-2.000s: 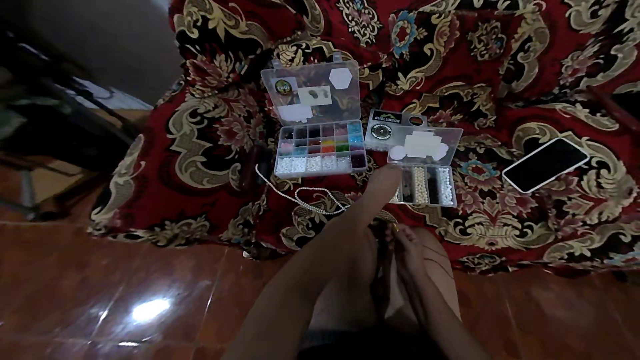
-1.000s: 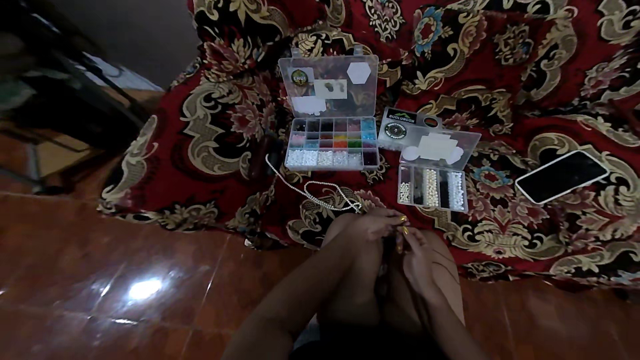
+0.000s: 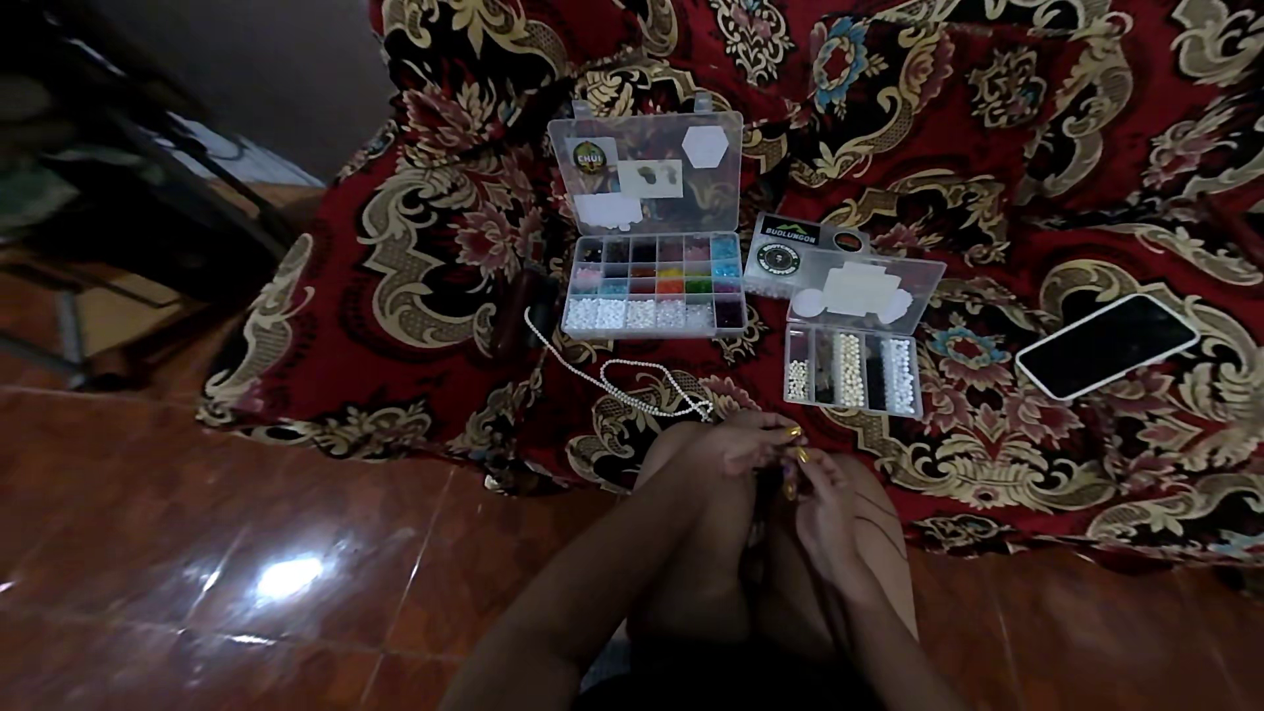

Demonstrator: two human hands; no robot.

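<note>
My left hand (image 3: 755, 442) is over my lap, fingertips drawn together and almost meeting those of my right hand (image 3: 825, 494). Anything tiny pinched between them is too small and dark to tell. A thin dark line, like a cord, curves over the knee beside my right hand. The strand of small white beads (image 3: 632, 397) lies looped on the sofa cover, one end close to my left hand. Behind it stands a large open bead box (image 3: 654, 334) with many coloured and white beads. A smaller open bead box (image 3: 854, 405), nearer my hands, holds cream, white and dark beads.
A clear case with stickers (image 3: 775, 259) lies behind the smaller box. On the patterned red sofa cover (image 3: 987, 434), a white-edged phone (image 3: 1108, 348) rests at right. A dark object (image 3: 521, 308) sits left of the large box. Metal-framed furniture (image 3: 71, 341) stands at far left on tiled floor.
My left hand was at the front of the smaller bead box two seconds ago. It has come back to my lap, beside my right hand. The boxes and phone have stayed put.
</note>
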